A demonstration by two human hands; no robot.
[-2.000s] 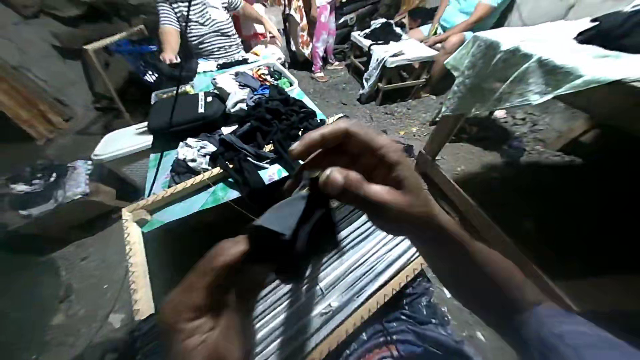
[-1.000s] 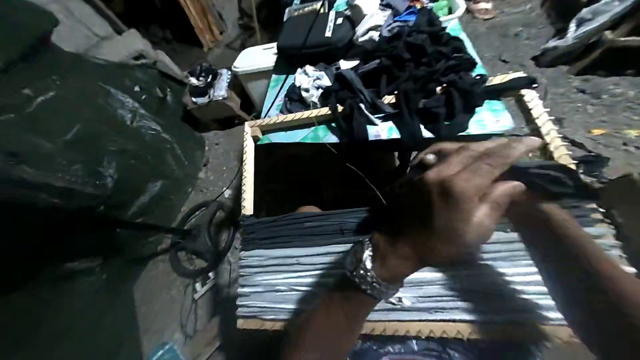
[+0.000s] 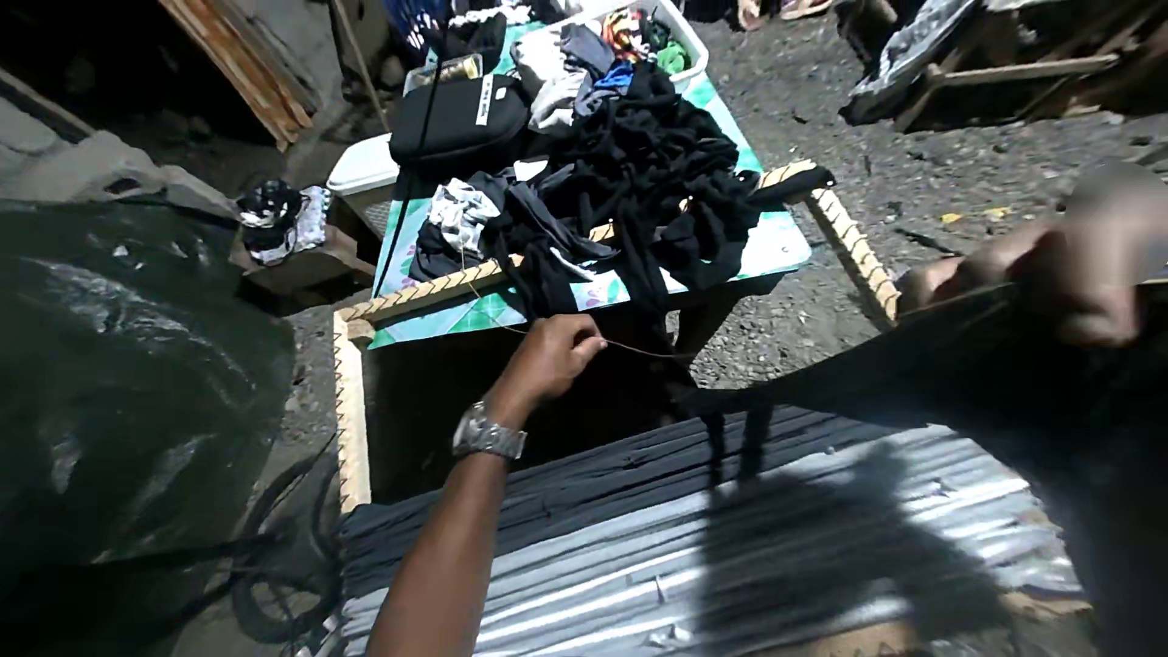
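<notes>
A wooden frame (image 3: pixel 349 415) with notched or nailed edges carries rows of dark and light grey fabric strips (image 3: pixel 593 566) across its near part. My left hand (image 3: pixel 549 356), with a metal watch on the wrist, pinches a thin wire or cord (image 3: pixel 639 349) over the dark opening of the frame. At the right my right hand (image 3: pixel 1077 265), partly blurred, grips a black fabric strip (image 3: pixel 849 365) that stretches down toward the rows. Another black strip lies over the frame's far right corner.
Beyond the frame, a table with a green patterned cover (image 3: pixel 771 242) holds a heap of black fabric strips (image 3: pixel 657 164), a black zip case (image 3: pixel 461 119) and a white basket (image 3: pixel 693 46) of cloth scraps. A dark plastic sheet (image 3: pixel 137 383) is at left; cables lie on the ground.
My hands, close together one second ago, are now apart: the left over the frame's opening, the right out at the right side. The black strip now stretches out from my right hand.
</notes>
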